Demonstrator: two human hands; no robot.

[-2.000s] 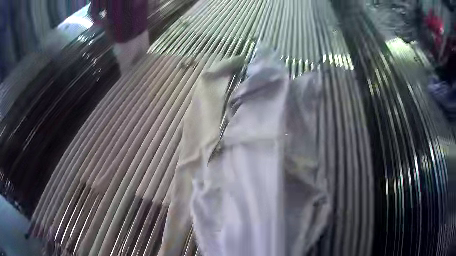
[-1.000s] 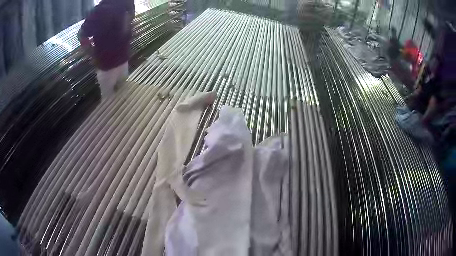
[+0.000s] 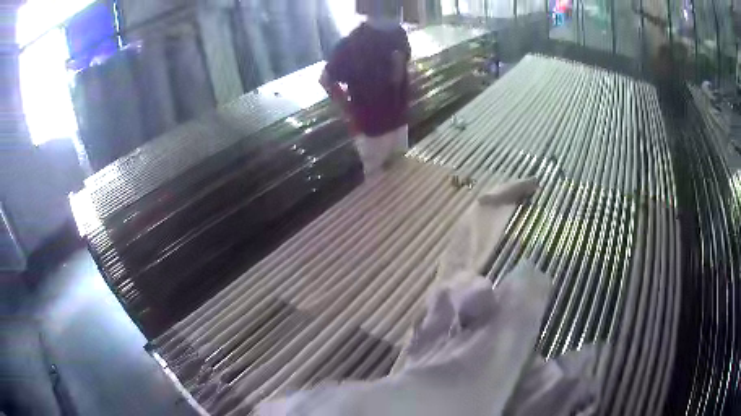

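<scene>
A wide bed of parallel metal tubes (image 3: 349,244) runs away from me, many in pale sleeving, with bare shiny stretches between. A large crumpled white cloth (image 3: 487,349) lies over the near tubes and runs out of the bottom edge. A cream cloth strip (image 3: 475,236) lies just beyond it, its far end gathered on the tubes. Small brass-coloured bits (image 3: 461,181) sit near that end. Neither of my hands is in the picture.
A person in a maroon top (image 3: 375,77) stands at the left side of the bed. Another tube stack (image 3: 211,171) is at the left, with a pale surface (image 3: 106,333) at the near left. More dark tubes (image 3: 715,211) run along the right. Tall panels and bright windows are behind.
My view has turned left, so the bed, cloths and person show further right. The large cloth looks more bunched, with its near part spread leftwards.
</scene>
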